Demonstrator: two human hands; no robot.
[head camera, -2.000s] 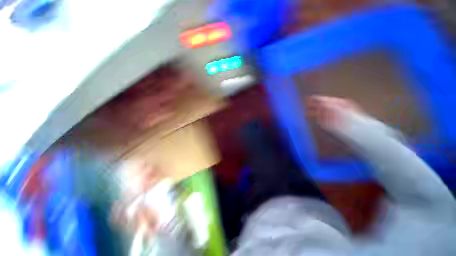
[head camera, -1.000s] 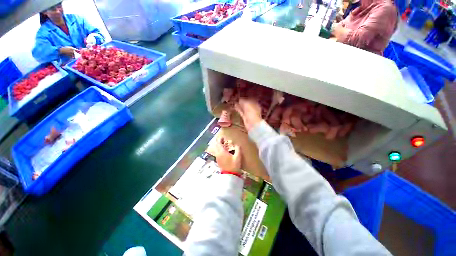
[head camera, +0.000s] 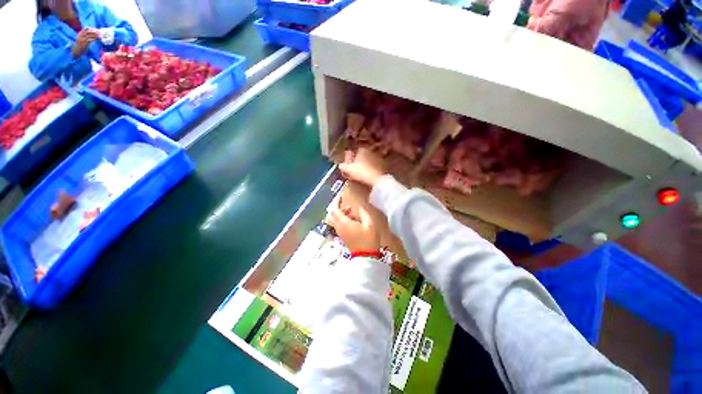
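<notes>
My left hand (head camera: 356, 223), with a red bracelet, is curled above the printed cardboard mat (head camera: 286, 338). Its fingers hide whether a piece is inside. My right hand (head camera: 367, 167) reaches across just above it, at the front left corner of the open cabinet (head camera: 493, 85). Its fingertips are closed on a small pink piece (head camera: 348, 157). More pink moulded pieces (head camera: 493, 165) lie heaped on brown cardboard inside the cabinet, with a cardboard flap standing between them.
A blue crate (head camera: 165, 158) with white bags and a few pieces stands at left. Crates of red parts (head camera: 150, 77) are behind it, near a person in blue (head camera: 69, 46). A blue tote (head camera: 639, 292) is at right. A white object (head camera: 221, 390) is cut off at the bottom edge.
My right hand has drawn back from the heap to the cabinet's front left corner, where a pink piece stood. My left hand stays over the mat. The view has shifted slightly.
</notes>
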